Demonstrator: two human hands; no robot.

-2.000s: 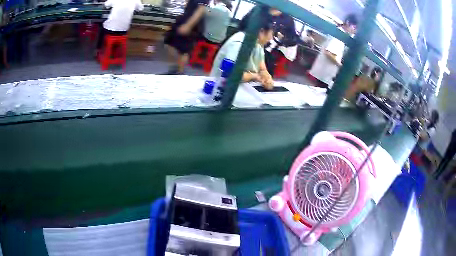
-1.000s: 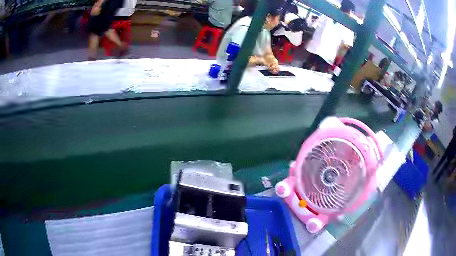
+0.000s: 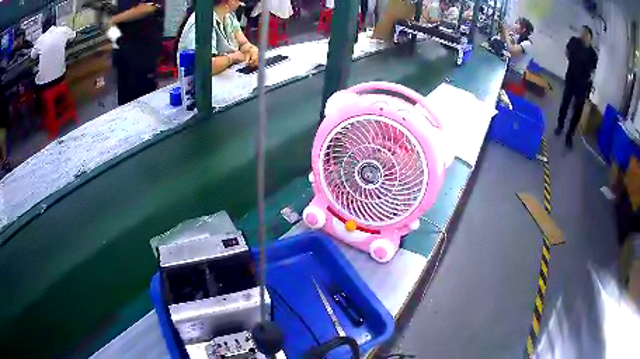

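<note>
Neither of my hands is in the picture. A boxy silver machine [image 3: 217, 308] with a black recessed middle stands in the left part of a blue plastic tray [image 3: 291, 252], near the bottom edge. A small metal mechanism shows at its near end, cut off by the frame. A clear crinkled plastic piece [image 3: 189, 228] lies at its far end. A slim silver tool [image 3: 328, 308] and a black tool [image 3: 347, 307] lie in the right part of the tray. A thin black cable runs beside the machine.
A pink fan [image 3: 370, 173] stands on the bench beyond the tray. A blurred thin grey vertical line crosses the view in front of the machine. Green posts [image 3: 203, 56] and a green belt [image 3: 140, 168] lie left. Blue bins [image 3: 519, 125], floor tape and a standing person are right.
The view has swung right, so the fan and tray sit farther left and more aisle shows. The slim tools in the tray show more clearly. No hand has appeared.
</note>
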